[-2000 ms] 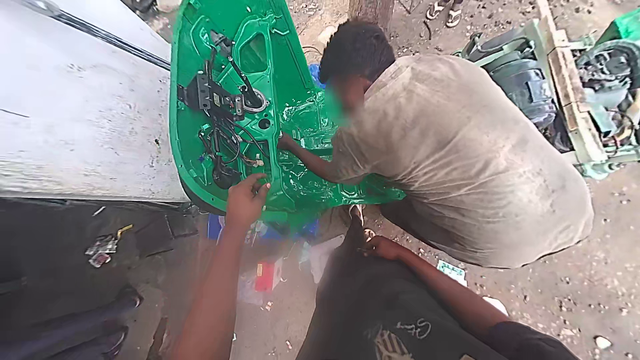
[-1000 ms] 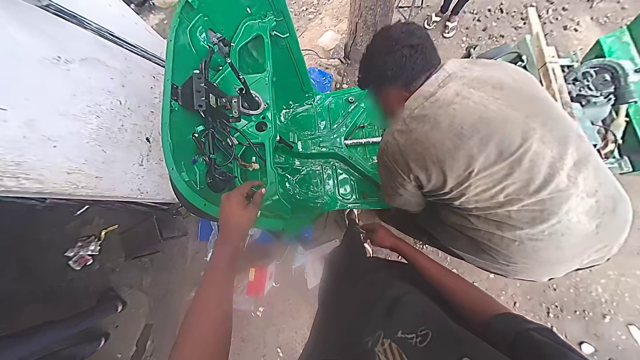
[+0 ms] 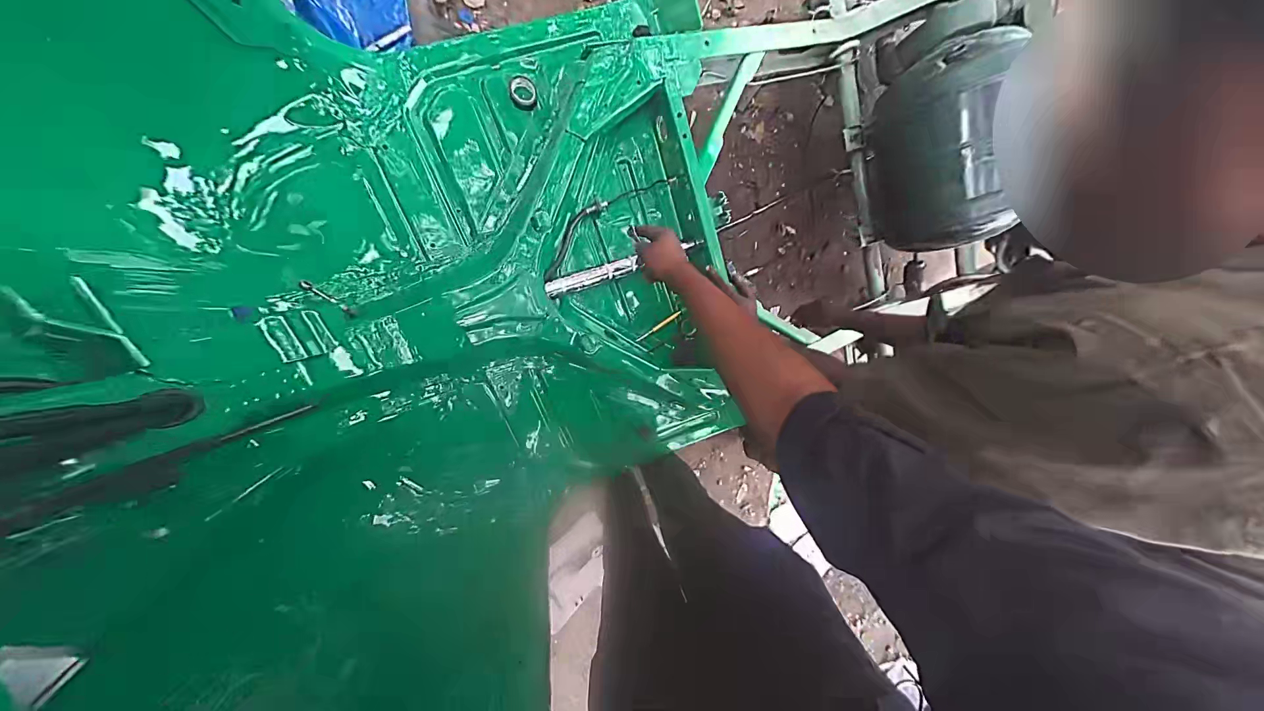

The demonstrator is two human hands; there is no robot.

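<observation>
My right hand (image 3: 660, 255) reaches over the green-painted metal floor panel (image 3: 474, 306) of a vehicle body, at the silver tube (image 3: 594, 277) lying in its framed end section. Its fingers are partly curled, and whether they grip the tube is unclear. Beside the tube runs a bent black cable or hose (image 3: 571, 237). A thin yellow piece (image 3: 660, 325) lies just below the hand. A small tool or metal rod (image 3: 326, 297) rests on the panel to the left. My left hand is out of view.
A co-worker (image 3: 1066, 415) leans in from the right, with a hand (image 3: 736, 289) at the frame edge near mine. Beyond the green frame rail (image 3: 790, 38) sits a dark cylindrical part (image 3: 938, 143). Blue sheeting (image 3: 360, 20) lies at the top left.
My right hand has moved from beside my leg to the silver tube. My left hand, earlier at the wiring, has left the view. The view has shifted strongly and is closer to the floor panel.
</observation>
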